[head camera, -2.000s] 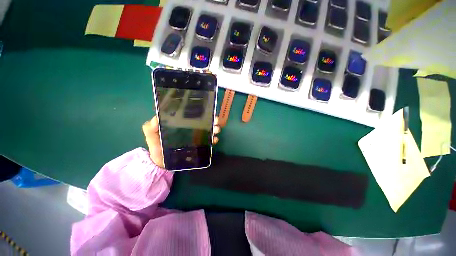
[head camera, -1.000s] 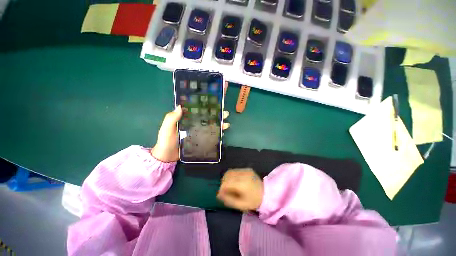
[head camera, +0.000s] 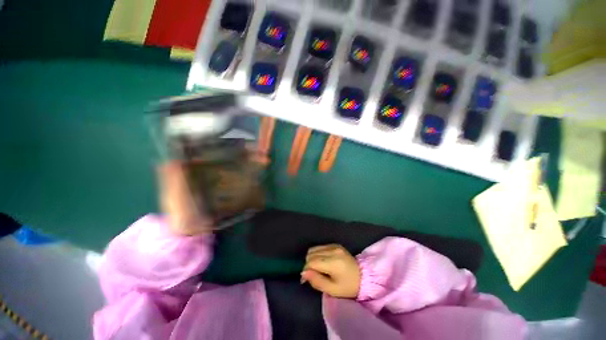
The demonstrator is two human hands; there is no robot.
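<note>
My left hand (head camera: 181,196) is blurred and holds a smartphone (head camera: 222,163), also blurred, over the green mat at left of centre. Its screen content cannot be read. My right hand (head camera: 333,271) rests with curled fingers at the near edge, just below the black pad; nothing shows in it. Smartwatches (head camera: 310,81) sit in the pockets of the white blister tray (head camera: 452,160) beyond; several screens show coloured patterns, others are dark.
Orange-brown straps (head camera: 299,151) lie on the green mat (head camera: 80,153) below the tray. The black pad (head camera: 292,236) lies near me. Yellow paper (head camera: 521,229) with a pen lies at right. Red and yellow patches (head camera: 176,23) are at upper left. Yellow sheets (head camera: 565,93) hang at upper right.
The phone first moved right and its camera view changed to an app-icon screen; now it has swung left and blurred. My right hand came into view and now lies a little further right.
</note>
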